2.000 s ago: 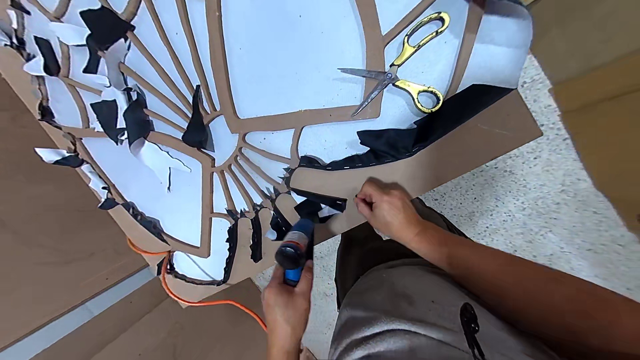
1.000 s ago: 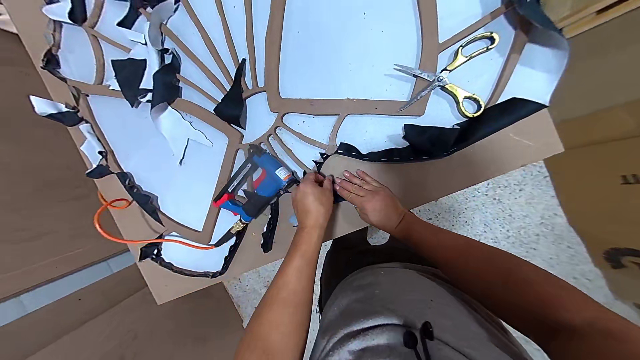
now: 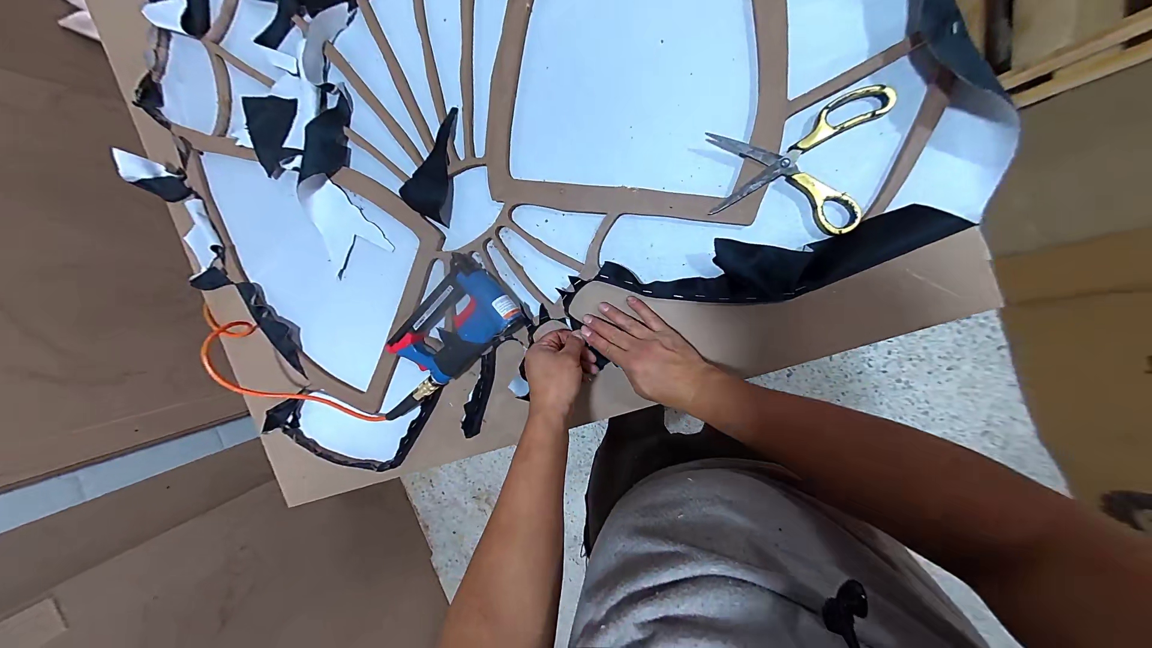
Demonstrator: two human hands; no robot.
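My left hand (image 3: 555,364) pinches a bit of black fabric at the lower edge of the wooden frame. Flat beside it, fingers spread, my right hand (image 3: 650,349) presses on the brown board (image 3: 765,333) and the fabric edge. A blue and black pneumatic stapler (image 3: 468,319) lies left of my hands, on the thin frame bars. Black fabric (image 3: 882,236) with a line of staples runs along the edge to the right. Yellow-handled scissors (image 3: 786,165) lie spread on the white-backed fabric (image 3: 630,90). What lies under my fingers is partly hidden.
An orange air hose (image 3: 270,393) curls from the stapler over the board's left edge. Torn black and white fabric scraps (image 3: 324,135) stick up at upper left. A narrow black strip (image 3: 480,396) hangs near the lower edge. Brown sheets (image 3: 1080,360) stand at right.
The stapler was in my left hand two seconds ago and now lies on the frame. My left hand has moved to the fabric edge beside my right hand, whose fingers have spread flat.
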